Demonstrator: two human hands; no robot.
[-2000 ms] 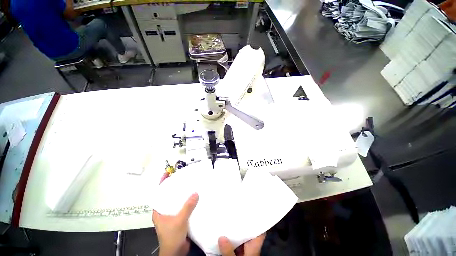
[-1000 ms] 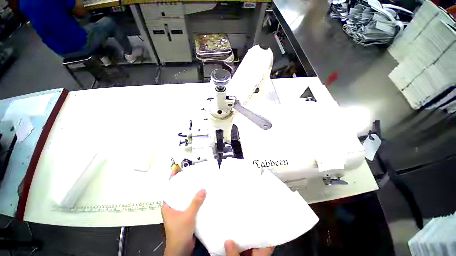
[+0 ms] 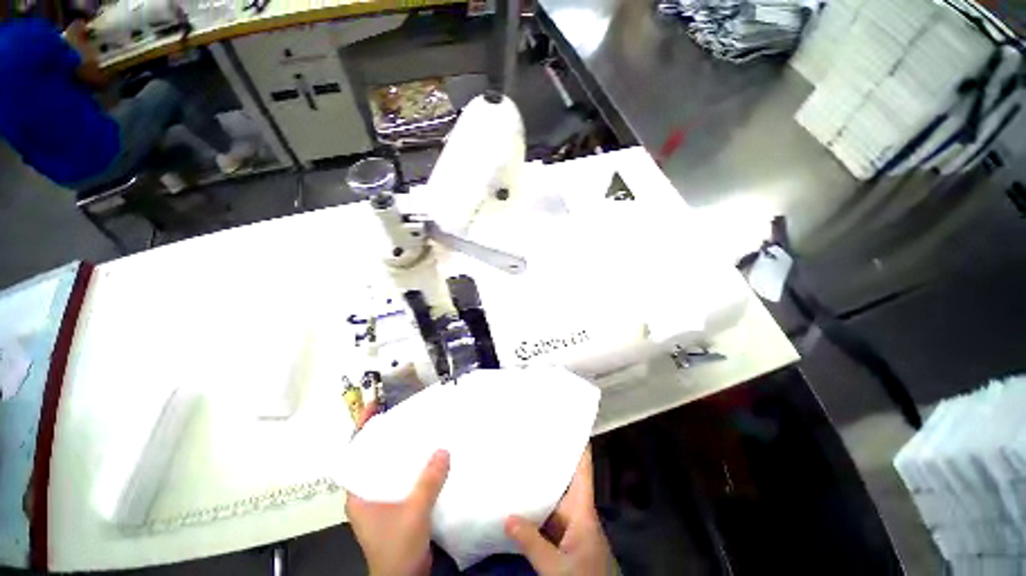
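A white fabric piece (image 3: 484,433) lies fanned out at the front of the sewing head, its far edge at the presser foot area (image 3: 456,351). My left hand (image 3: 396,523) grips its left side, thumb on top. My right hand (image 3: 563,523) grips its near right side, thumb on top, fingers underneath. The white sewing machine body (image 3: 585,298) with dark lettering extends to the right. A post with a round metal knob (image 3: 371,177) and a grey lever (image 3: 482,250) stands behind the head. The needle itself cannot be made out.
A small brass-yellow fitting (image 3: 352,396) is left of the head. A long white strip (image 3: 146,461) lies left on the cream table (image 3: 214,293). White stacks (image 3: 973,473) are at the right, with a black strap (image 3: 855,349). A person in blue (image 3: 51,107) sits behind.
The view has shifted and tilted. The fabric's right part has swung inward and looks narrower. My right hand has moved up and shows more, still holding the fabric.
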